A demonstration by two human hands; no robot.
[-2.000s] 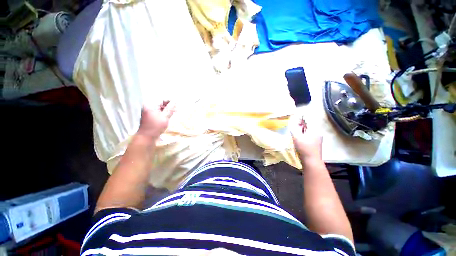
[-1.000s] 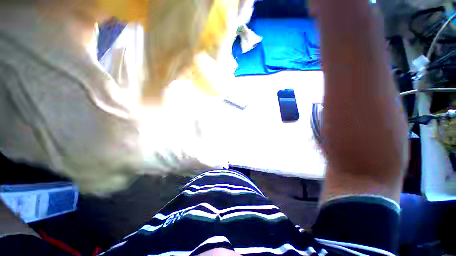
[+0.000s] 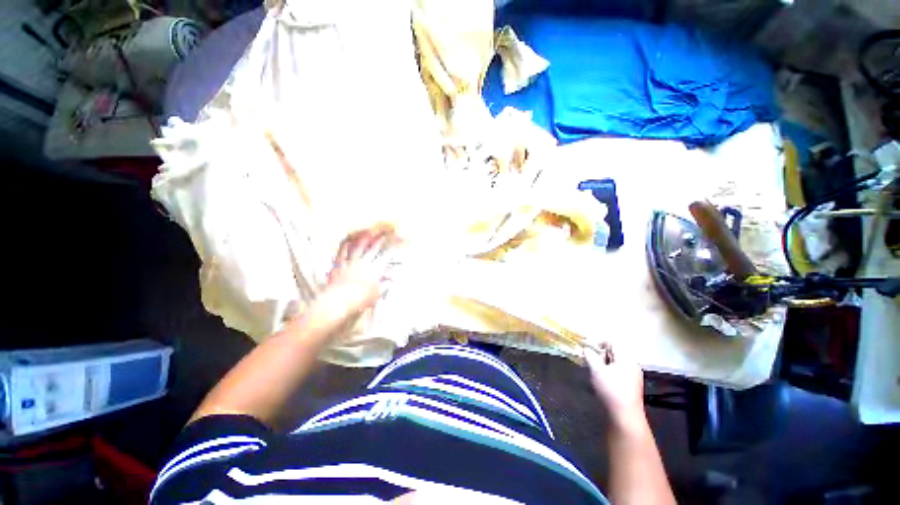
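A large cream garment (image 3: 237,227), washed out to white in the middle, covers the left and centre of the table and hangs over its left and near edges. Darker yellow bunched folds (image 3: 513,235) lie at its middle and right. My left hand (image 3: 367,258) rests on the cloth, back up and overexposed; whether its fingers pinch the cloth cannot be told. My right hand (image 3: 612,375) is at the table's near edge and grips the garment's right corner, drawn into a narrow edge between the hands. No tool can be made out.
A black phone (image 3: 614,212) is partly covered by cloth. A steam iron (image 3: 691,258) with a brown handle and cables lies right on the table (image 3: 730,370). Blue cloth (image 3: 641,84) is at the far edge. A blue-and-white box (image 3: 89,383) stands low left.
The garment, raised and blurred a second ago, now lies spread on the table with its folds rearranged, partly over the phone. My right arm has come back from far forward to the near edge.
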